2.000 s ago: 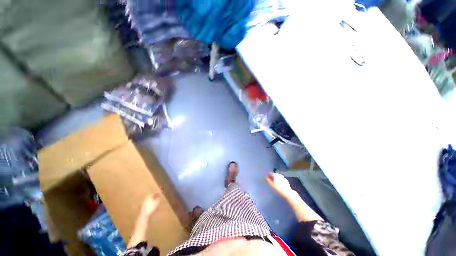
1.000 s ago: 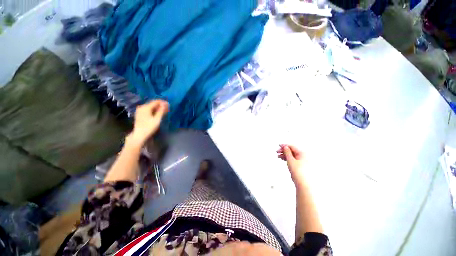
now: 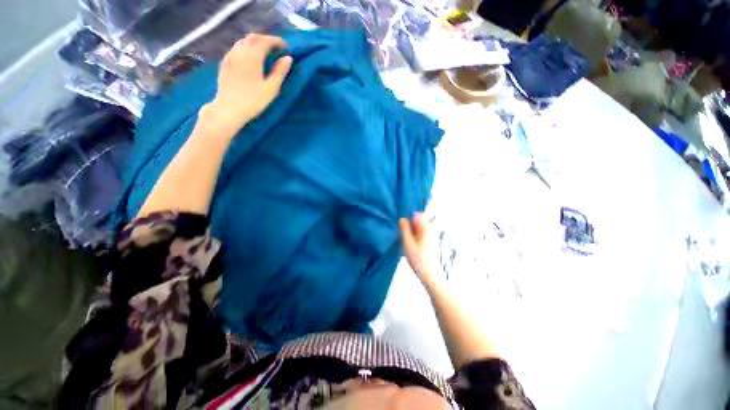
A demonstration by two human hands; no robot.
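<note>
A teal garment [image 3: 320,176] lies in a loose heap at the left end of the white table [image 3: 512,344], hanging over its near edge. My left hand [image 3: 252,78] is on the garment's upper left part, fingers curved; whether it pinches cloth is unclear. My right hand [image 3: 416,240] touches the garment's right edge with its fingertips; its grip on the cloth is unclear. A white sheet or bag with a small dark emblem [image 3: 578,231] lies flat on the table to the right.
A tape roll [image 3: 474,82] and navy garments [image 3: 547,66] lie at the table's far side. Plastic-bagged dark garments [image 3: 160,28] are at the upper left. Dark blue-grey garments [image 3: 92,172] and an olive bundle [image 3: 48,296] are at the left.
The view has moved closer over the table and the teal garment. My left hand has moved from the garment's lower edge onto its upper part. My right hand has moved to its right edge.
</note>
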